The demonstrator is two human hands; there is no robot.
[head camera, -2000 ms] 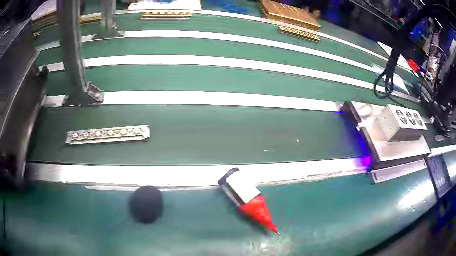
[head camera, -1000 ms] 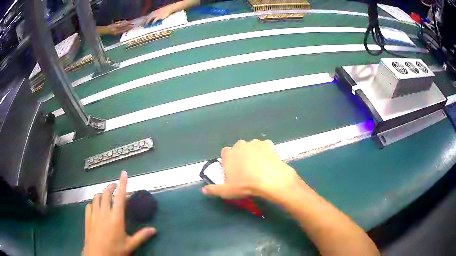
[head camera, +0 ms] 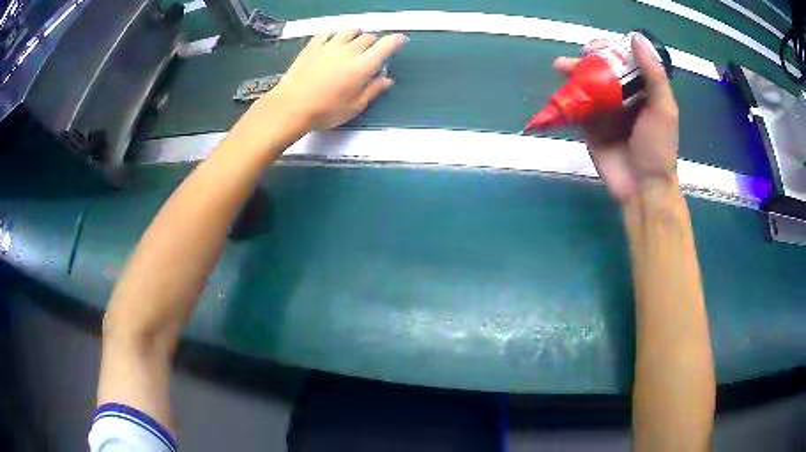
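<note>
My right hand [head camera: 632,124] holds the glue bottle [head camera: 594,91] above the conveyor, its red tapered nozzle pointing left and slightly down, its black base at the upper right. My left hand [head camera: 340,78] is over the part strip [head camera: 258,86] on the green conveyor lane, back of the hand up. The strip's left end shows beside my wrist; its middle is hidden under the hand, and a small piece shows near my fingers. Whether my fingers grip it cannot be told.
The black round pad [head camera: 254,214] lies on the green edge, partly behind my left forearm. A white rail [head camera: 442,147] crosses in front of the lane. The steel housing [head camera: 97,88] stands at left. The UV lamp unit [head camera: 782,132] glows violet at right.
My right hand has lifted the bottle from the worktop and moved right and away, nozzle now pointing left. My left hand has moved from beside the black pad to over the strip. The view has tilted down.
</note>
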